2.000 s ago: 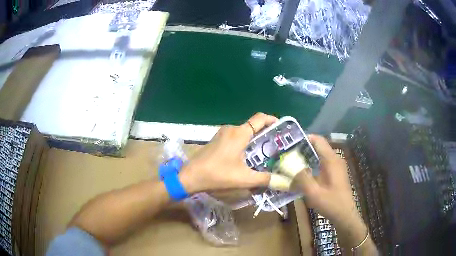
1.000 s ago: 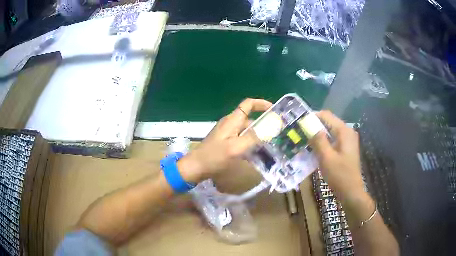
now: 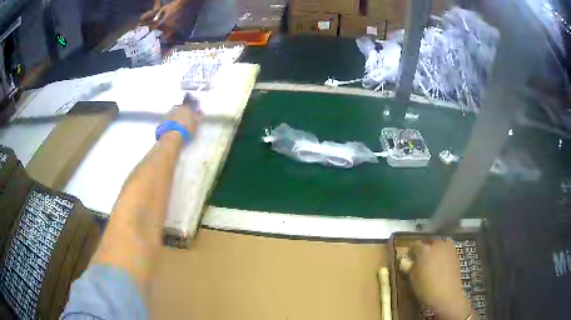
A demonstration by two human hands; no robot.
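Observation:
A white socket housing [image 3: 406,148] lies open side up on the green belt, with small parts inside. Its cord, bundled in clear plastic [image 3: 325,150], stretches to its left on the belt. My left hand [image 3: 185,117], blurred, reaches over the white slab close to a small clear-white item [image 3: 197,76]; its fingertips are unclear. My right hand [image 3: 432,269], also blurred, is over the right cardboard tray [image 3: 393,250] beside rows of small modules [image 3: 471,269]; whether it holds one is unclear. A pale yellow tool [image 3: 384,294] lies by that tray.
Module trays [image 3: 34,231] are stacked at left. A brown cardboard piece [image 3: 75,140] lies on the white slab [image 3: 216,134]. A metal post [image 3: 479,137] crosses the right side. A cord pile [image 3: 438,56] lies beyond the belt. Another person's hands [image 3: 166,12] are at top left.
The housing and bagged cord have gone from my hands and bench area to the belt. My left hand has moved forward and left, my right hand down to the tray. The view has shifted.

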